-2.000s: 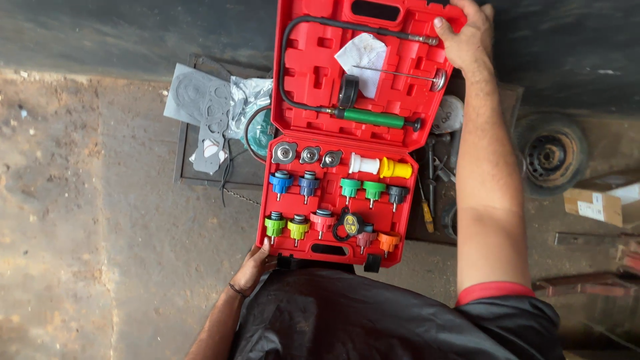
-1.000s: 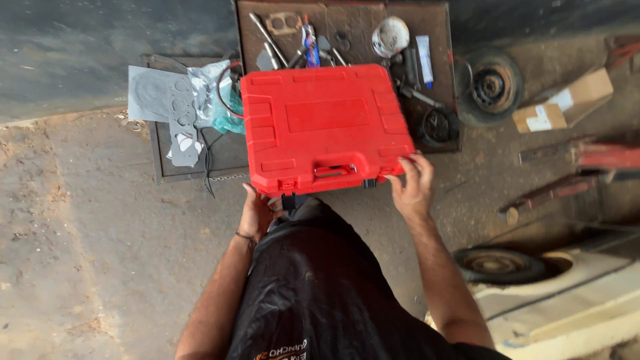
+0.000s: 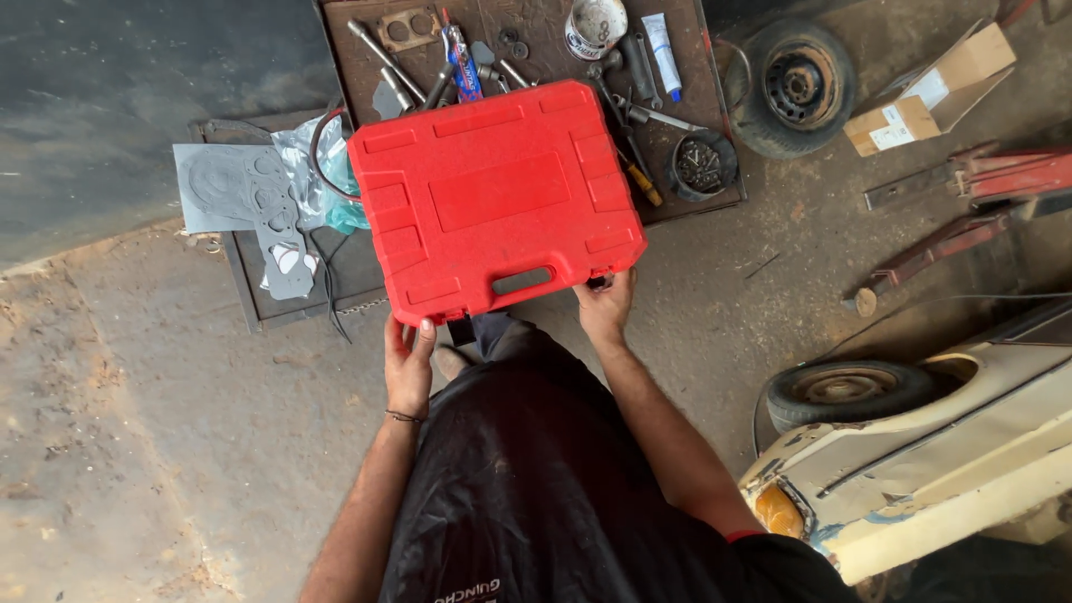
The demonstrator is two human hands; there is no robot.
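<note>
A red plastic tool case with its lid closed is held out in front of my body, its handle edge toward me. My left hand grips the near left corner, thumb at the edge by a black latch that hangs down. At the near right corner, my right hand holds the case, its fingers at the other latch and partly hidden beneath. The lid hides whatever lies inside, and the case covers part of the metal bench behind it.
The metal bench bears sockets, wrenches, a blue-capped tube, a paint can and a bowl of bolts. Gaskets lie on a lower tray at left. A loose wheel, an open cardboard box and a worn car stand at right.
The case stood open two seconds ago, showing several coloured adapters and a green-handled pump; its lid is now down. My right hand has come from the lid's far corner to the near right corner.
</note>
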